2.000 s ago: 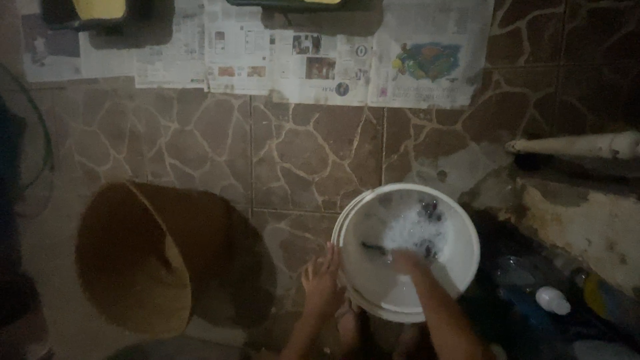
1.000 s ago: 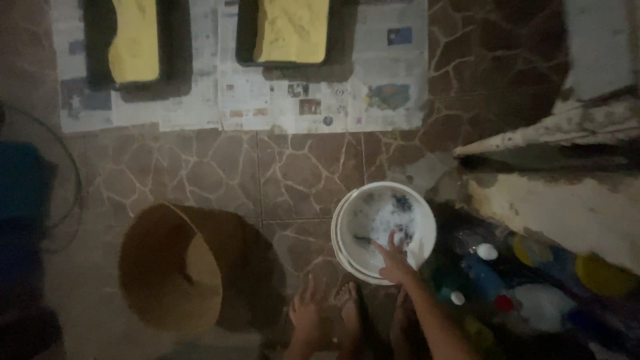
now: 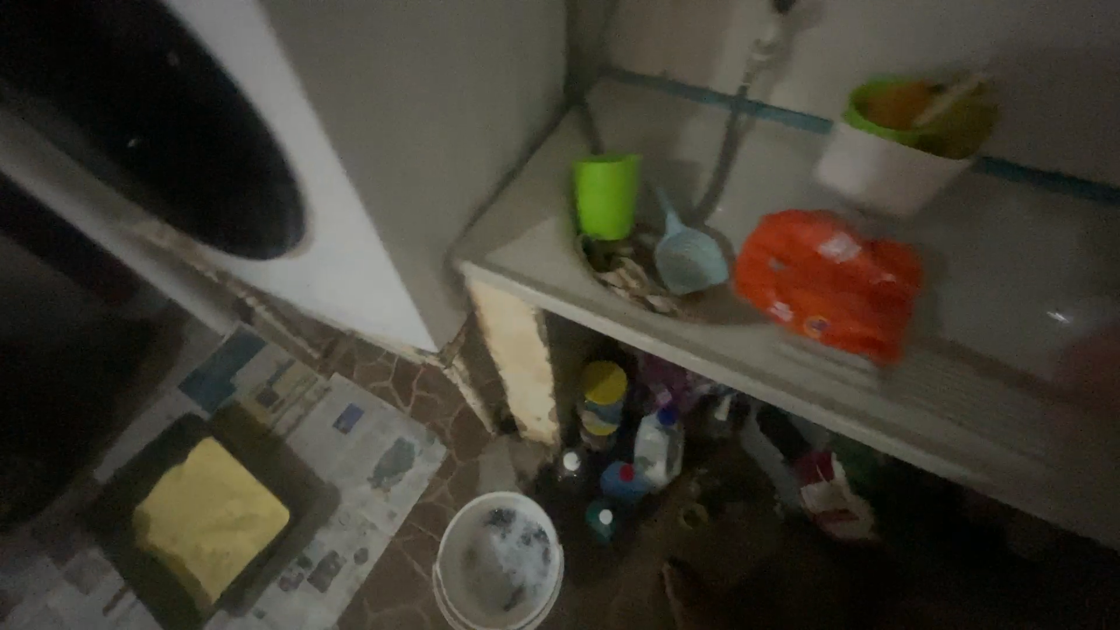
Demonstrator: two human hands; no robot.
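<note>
Neither hand shows clearly. A blurred reddish shape at the right edge, over the counter, may be my right hand, but it is too dim to tell; my left hand is not in view. The white bucket (image 3: 499, 560) stands on the tiled floor at the bottom, with foamy water and dark matter inside. On the counter (image 3: 560, 293) are a bright green cup (image 3: 605, 197), a light blue dipper (image 3: 691, 260) over a round basin opening, and an orange plastic package (image 3: 827, 280). Behind the package stands a white and green container (image 3: 901, 166) holding several items.
Under the counter are a yellow-lidded container (image 3: 604, 385), a white jug with a blue cap (image 3: 658, 446) and several other bottles. A front-loading washing machine (image 3: 376, 201) stands at the left. Newspaper (image 3: 394, 446) on the floor bears a dark tray with a yellow sheet (image 3: 214, 516).
The view has swung far to the right and up, onto the counter. One hand was in the bucket in the earlier frames; no hand is there now.
</note>
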